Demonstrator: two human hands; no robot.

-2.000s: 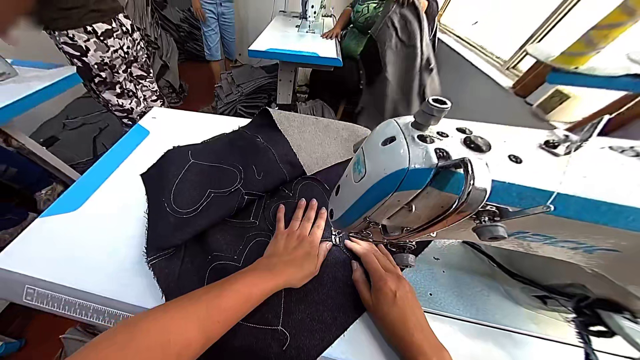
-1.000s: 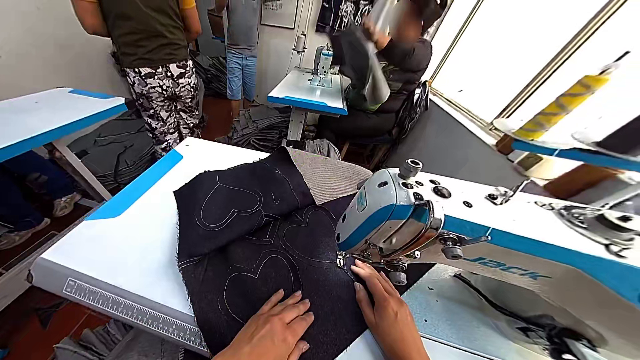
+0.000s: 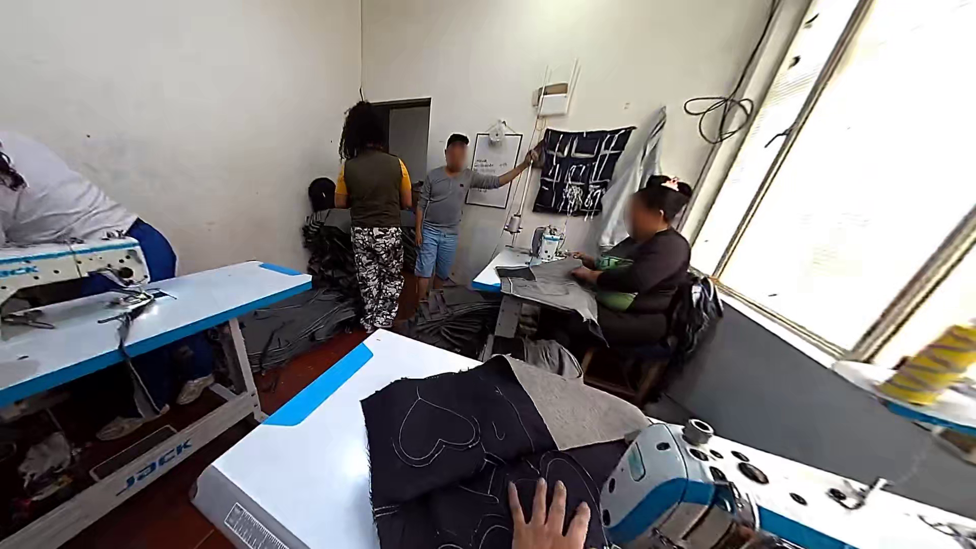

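Observation:
Dark denim fabric (image 3: 435, 442) with stitched heart outlines lies on the white sewing table (image 3: 305, 473), one part folded over so its paler grey side (image 3: 583, 408) shows. My left hand (image 3: 549, 518) rests on the denim at the bottom of the view, fingers spread, palm down, just left of the Jack sewing machine's head (image 3: 659, 480). The needle area is below the frame. My right hand is not in view.
Another Jack machine (image 3: 76, 263) on its table (image 3: 191, 320) stands at left, a person bending behind it. Ahead, a seated person (image 3: 648, 259) works grey cloth; two people stand near fabric piles (image 3: 305, 320). A yellow thread cone (image 3: 934, 366) is at right.
The view has tilted up strongly. My right hand, on the denim beside the needle area before, has left the frame. The seated person's grey cloth, raised a second ago, now lies across the far table.

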